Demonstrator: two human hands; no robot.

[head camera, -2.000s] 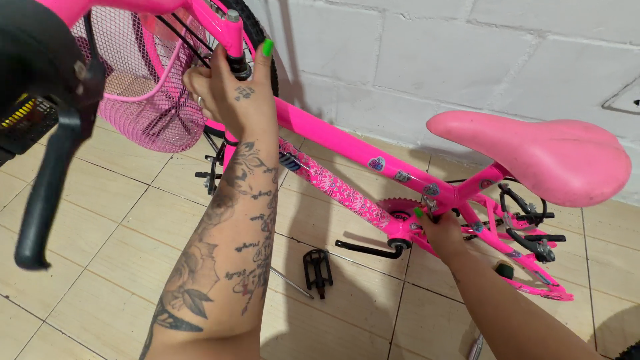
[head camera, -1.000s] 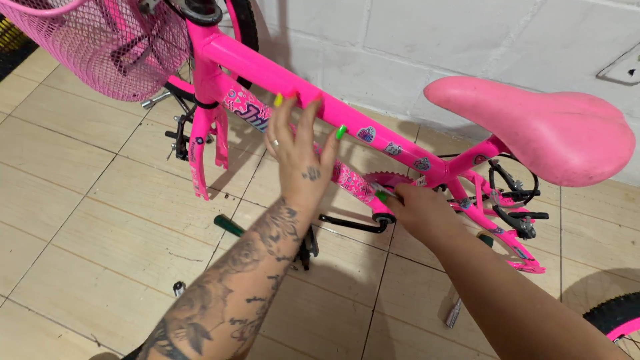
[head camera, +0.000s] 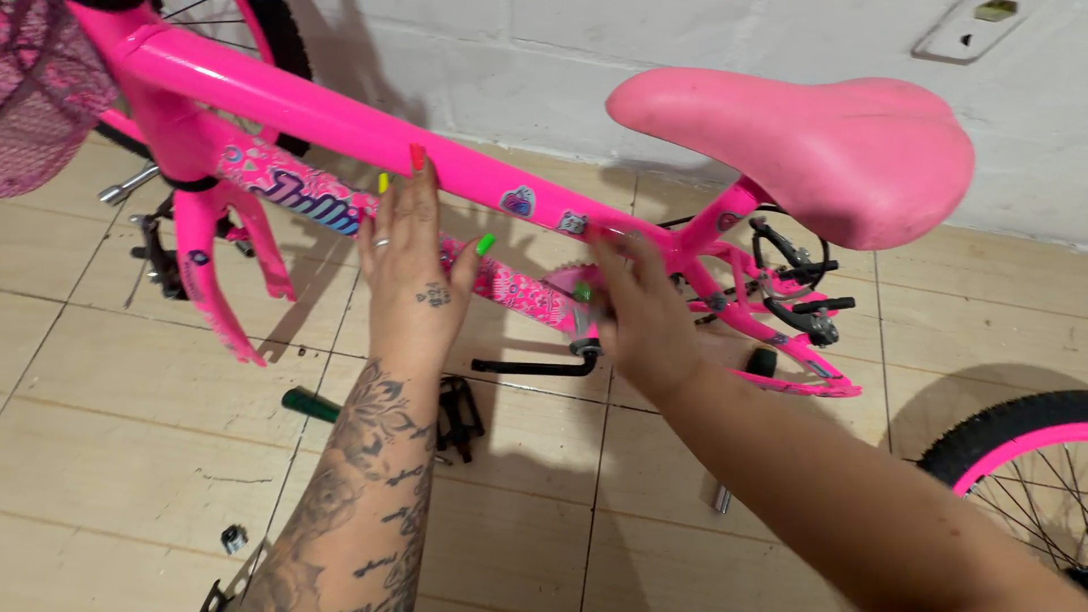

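Note:
A pink bicycle frame [head camera: 323, 106] with stickers stands near the wall, its fork bare of a wheel. My left hand [head camera: 416, 246] lies with spread fingers against the frame's tubes, fingertips at the top tube and palm over the patterned lower tube [head camera: 527, 293]. Blurred by motion, my right hand [head camera: 637, 314] is at the frame just above the crank arm [head camera: 535, 367]; its fingertips are near the top tube's rear end, and whether it holds anything cannot be made out. A pink saddle [head camera: 799, 153] sits to the right, above the rear brake [head camera: 795, 314].
On the tiled floor lie a black pedal [head camera: 459, 416], a green handle [head camera: 310, 404], a small metal part [head camera: 233, 538] and a metal tool [head camera: 722, 498]. A wheel [head camera: 1011, 450] is at the lower right. A socket wrench [head camera: 127, 183] lies by the fork. A white wall [head camera: 527, 68] stands behind.
My left hand has left the head tube area and come to the middle of the frame. My right hand has stayed near the crank. The view has shifted, bringing the wheel at lower right into sight.

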